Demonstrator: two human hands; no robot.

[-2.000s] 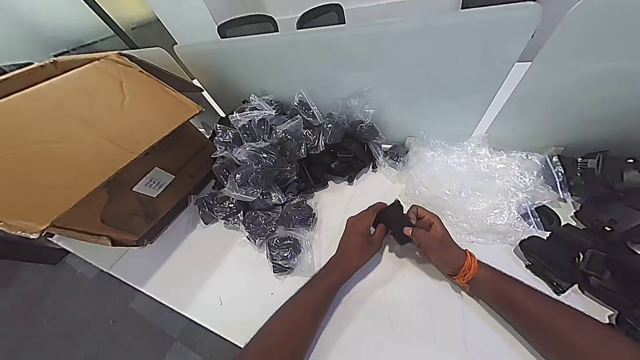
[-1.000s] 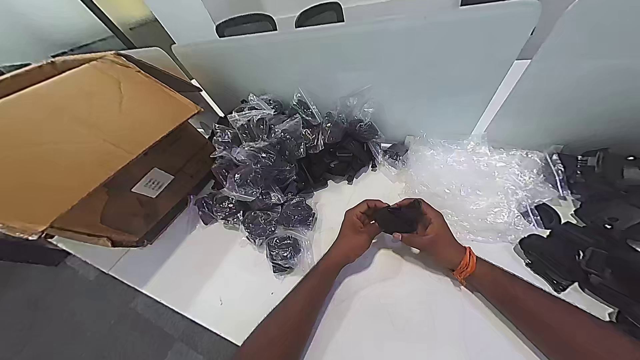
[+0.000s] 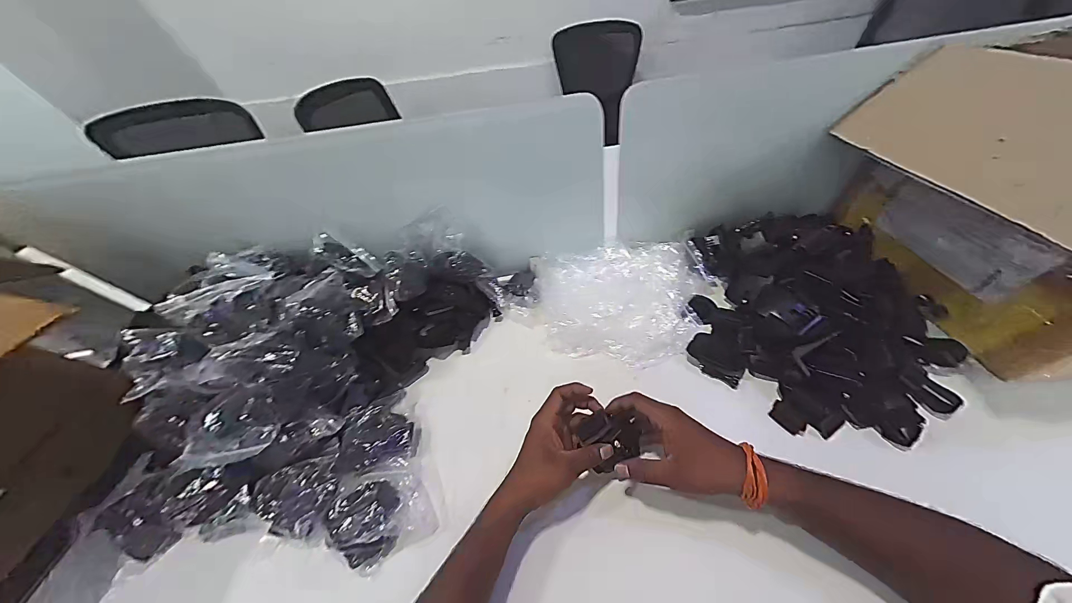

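Observation:
A small black item (image 3: pixel 610 437), too blurred to name more exactly, is held between both hands above the white table. My left hand (image 3: pixel 557 448) grips its left side, with the thumb across the front. My right hand (image 3: pixel 678 444) holds its right side, and an orange band circles that wrist. Beyond the hands lies a heap of clear plastic bags (image 3: pixel 620 306). To the left is a large pile of black items in clear bags (image 3: pixel 268 377), with loose black pieces (image 3: pixel 427 331) at its back right. A pile of unbagged black items (image 3: pixel 821 327) lies to the right.
An open cardboard box (image 3: pixel 963 151) stands at the back right, and part of another cardboard box (image 3: pixel 59 444) shows at the left edge. Frosted partition panels (image 3: pixel 377 184) line the table's far side, with several chair backs (image 3: pixel 596 59) behind them.
The view has swung to the right, showing more of the unbagged pile and the right box. Both hands still hold a black item, whose position between the fingers has changed.

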